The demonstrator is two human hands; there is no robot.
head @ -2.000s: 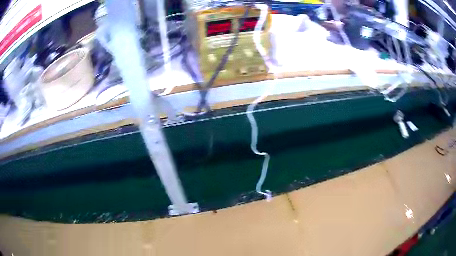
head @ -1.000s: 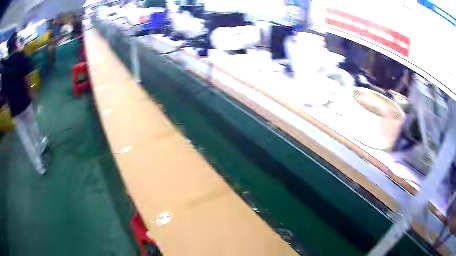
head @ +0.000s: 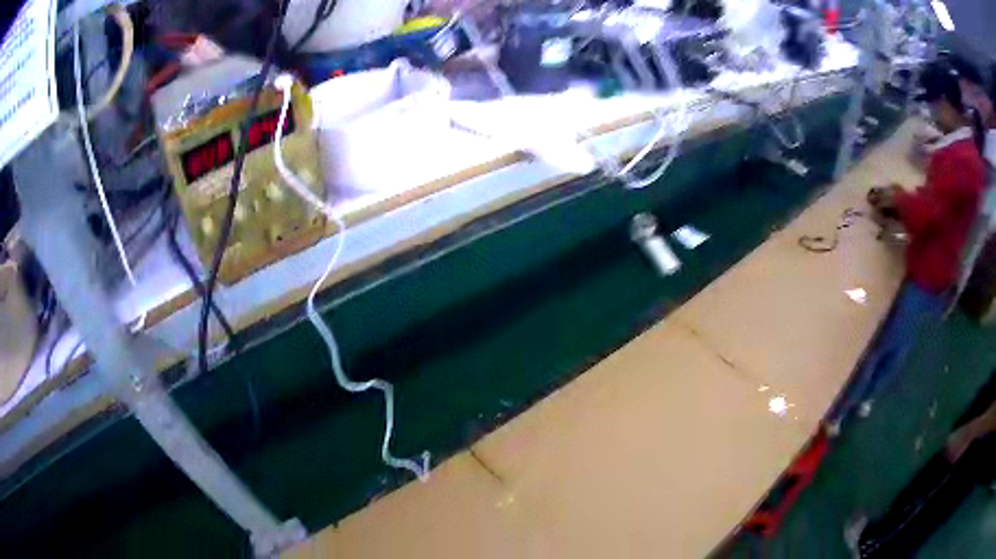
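Neither of my hands is in view. A white handheld fan (head: 655, 242) lies on the dark green conveyor belt (head: 491, 317), a little right of the middle, its round head away from me. A small white slip (head: 690, 237) lies beside it. A thin white charging cable (head: 339, 360) hangs from the bench across the belt. Its plug end (head: 424, 467) rests at the near edge of the cardboard-covered ledge (head: 612, 448).
A yellowish power supply (head: 246, 175) with red digits stands on the bench beside a white bin (head: 377, 131). A white post (head: 164, 415) rises at left. A person in red (head: 945, 207) handles something dark at the ledge. Another person's dark-clothed arm (head: 967, 437) is at the right edge.
The view has swung from the left along the line to the right. The fan, white cable and power supply are back in view, and the person in red now shows.
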